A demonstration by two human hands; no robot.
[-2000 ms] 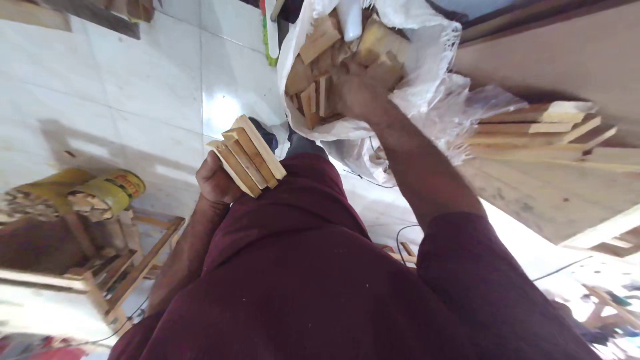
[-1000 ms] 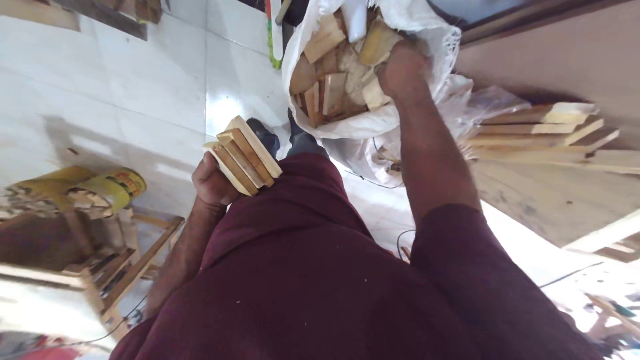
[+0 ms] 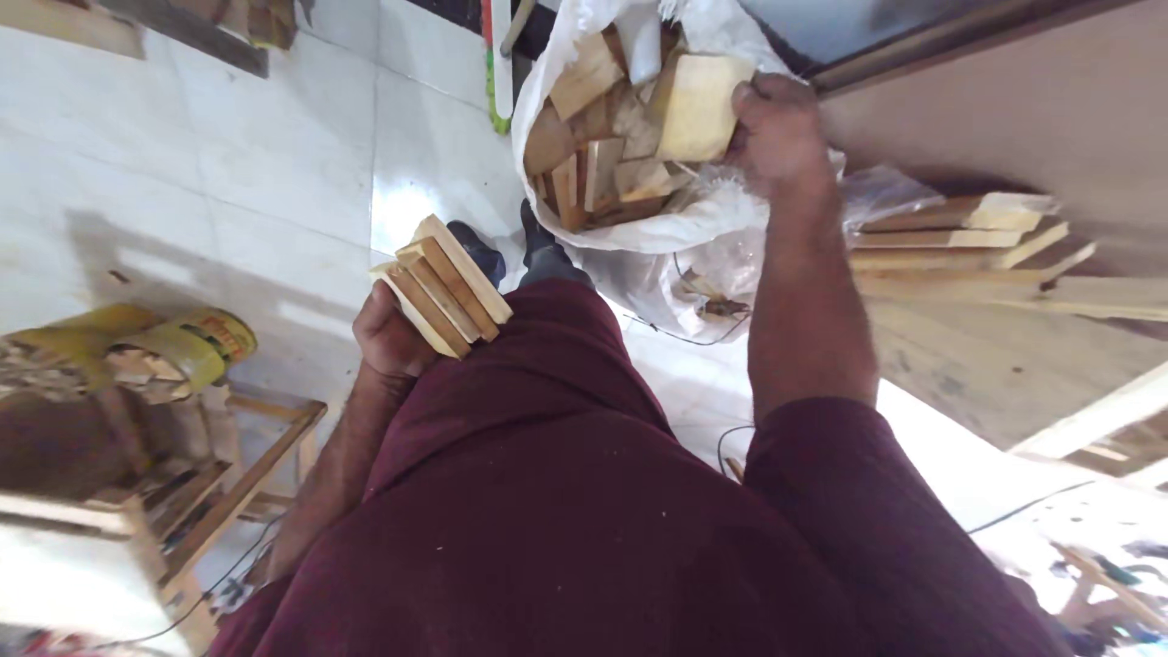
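Note:
My left hand (image 3: 394,333) grips a stack of several short wooden boards (image 3: 443,287), held against the front of my maroon clothing. At the upper right, my right hand (image 3: 780,128) has hold of a pale, flat wood block (image 3: 703,108) by its right edge, over the mouth of a white woven sack (image 3: 630,239). Wood offcuts (image 3: 584,78) of mixed shapes fill the sack, and a whitish rolled or tubular thing (image 3: 641,46) stands among them. The fingertips of my right hand are partly hidden.
Yellow tins with wood scraps (image 3: 182,351) rest by a wooden frame (image 3: 246,484) at the left. Boards (image 3: 958,246) are stacked at the right. Clear plastic (image 3: 712,283) lies below the sack, with a thin cable (image 3: 684,339) near it. My feet are beside the sack on the tiled floor (image 3: 274,155).
My right hand was deep among the offcuts two seconds ago; it is now at the sack's right side with a pale block. My left hand keeps its hold on the boards.

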